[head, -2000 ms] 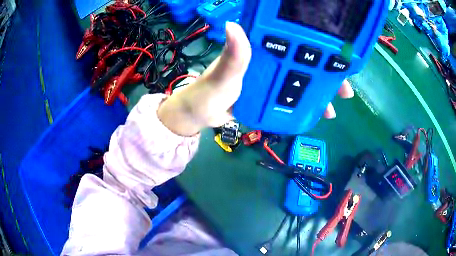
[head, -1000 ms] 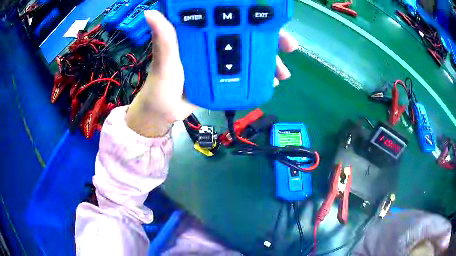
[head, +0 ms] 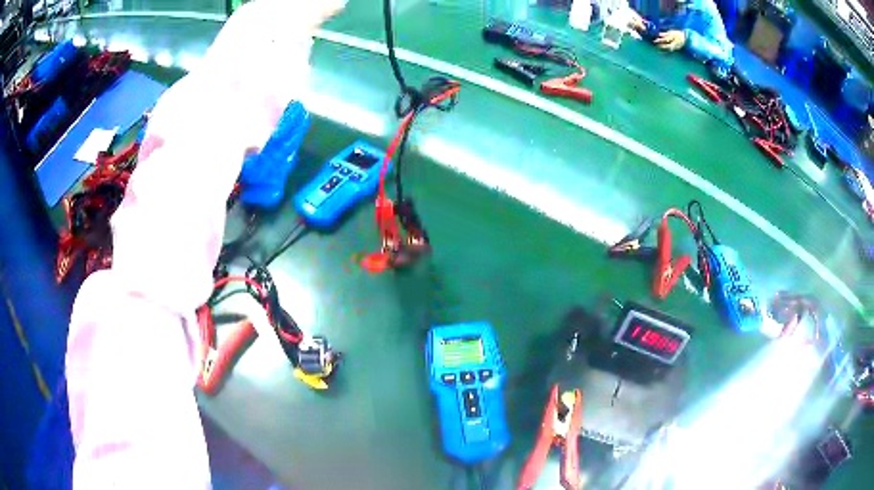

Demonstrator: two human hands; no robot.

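My left arm in a pale pink sleeve reaches up the left side. Only a blurred edge of my left hand [head: 324, 10] shows; the rest is cut off by the top edge, so its grip is hidden. A black cable hangs from the top edge to red and black clamps [head: 395, 234] on the bench. A blue tester [head: 470, 402] with a lit green screen lies at lower centre. Right of it, a red clamp [head: 558, 440] lies by a dark test box with a voltage display [head: 652, 335] in red digits. My right hand is not in view.
Another blue tester [head: 340, 187] and a blue-wrapped item [head: 276, 158] lie behind. A connector with yellow tape [head: 314, 359] is front left. Tangled clamp leads [head: 91, 206] lie far left. A tester with leads [head: 736, 287] is at right. A person in blue [head: 704, 33] is across the bench.
My left hand and the tester it held have moved up, leaving the tester out of view. The right sleeve has left the picture. The view has shifted, showing more of the far bench.
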